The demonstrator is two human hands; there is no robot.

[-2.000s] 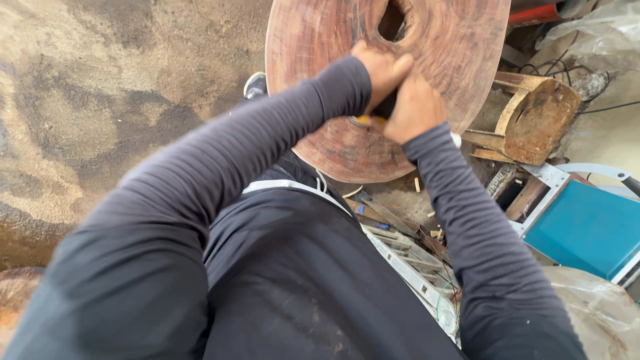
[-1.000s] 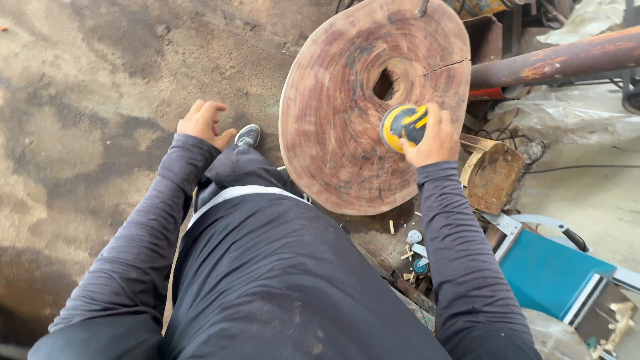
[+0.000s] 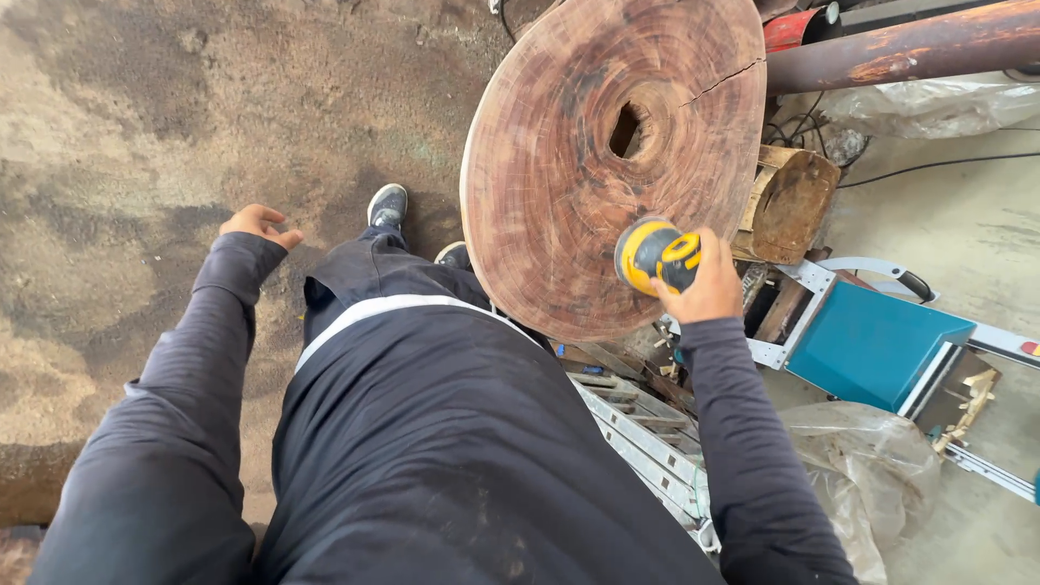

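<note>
A large round wood slab (image 3: 552, 187) with growth rings, a crack and a hole near its middle lies in front of me. My right hand (image 3: 705, 280) grips a yellow and black random orbital sander (image 3: 660, 253), whose round pad is at the slab's lower right part. My left hand (image 3: 260, 226) hangs over the floor to the left of the slab, fingers loosely bent and apart, holding nothing. The underside of the sander's pad is hidden, so its contact with the wood cannot be fully seen.
A rusty metal pipe (image 3: 910, 50), a log section (image 3: 792, 203) and a teal machine with a metal frame (image 3: 873, 345) stand to the right. An aluminium ladder (image 3: 650, 459) lies below the slab. Plastic sheeting (image 3: 869, 463) and a black cable (image 3: 934, 165) are on the right-hand floor.
Two seconds ago both hands were close together over the slab's near part. They have since parted: my left hand is out to the left, my right on the sander. The view has shifted.
</note>
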